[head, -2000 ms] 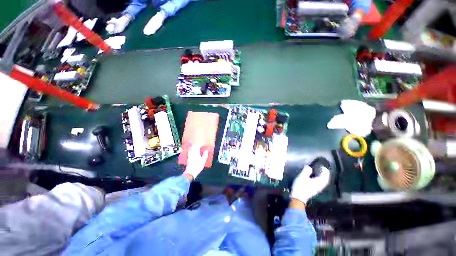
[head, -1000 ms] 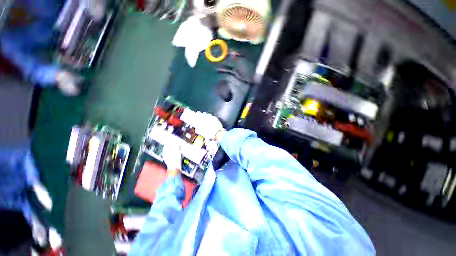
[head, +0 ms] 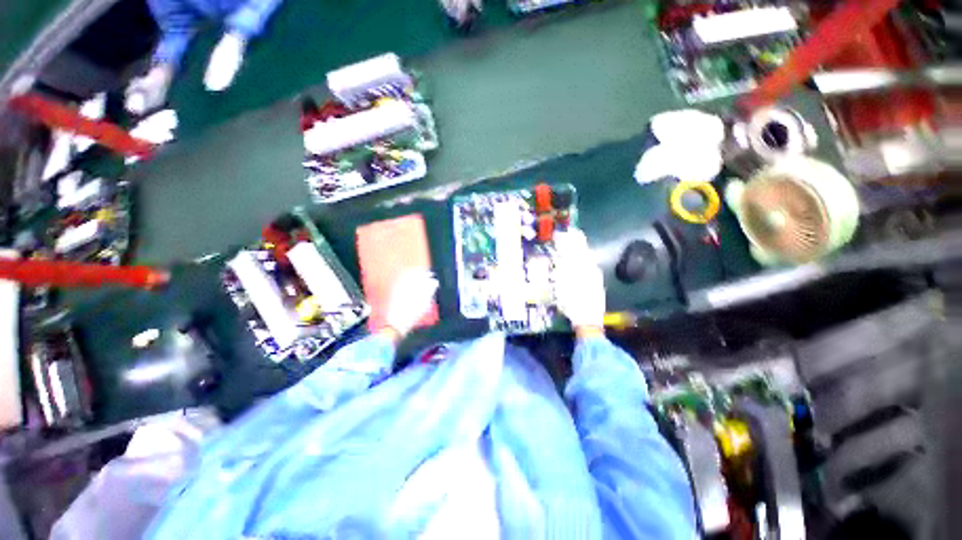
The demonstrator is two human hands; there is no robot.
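Observation:
A power supply board [head: 511, 248] lies on the green bench in front of me, with white heat sinks and red-orange chokes. My right hand [head: 579, 283], in a white glove, is at the board's right edge; its fingertips are blurred, so I cannot tell whether it grips the board. My left hand [head: 409, 300], also white-gloved, rests on the lower part of the red-orange foam pad [head: 395, 249], apart from the board. A second board [head: 295, 287] lies tilted left of the pad.
Another board [head: 366, 137] lies farther back. At right are a dark rounded object [head: 637, 261], yellow tape roll [head: 695, 201], crumpled white gloves or cloth [head: 682, 146] and fan [head: 799, 210]. A board [head: 738, 443] sits lower right. Another person's gloved hands [head: 224, 61] show upper left.
The view swung right, then back. My right hand left the dark rounded object and is now at the board. Both hands were on the board a second ago; my left is now on the pad.

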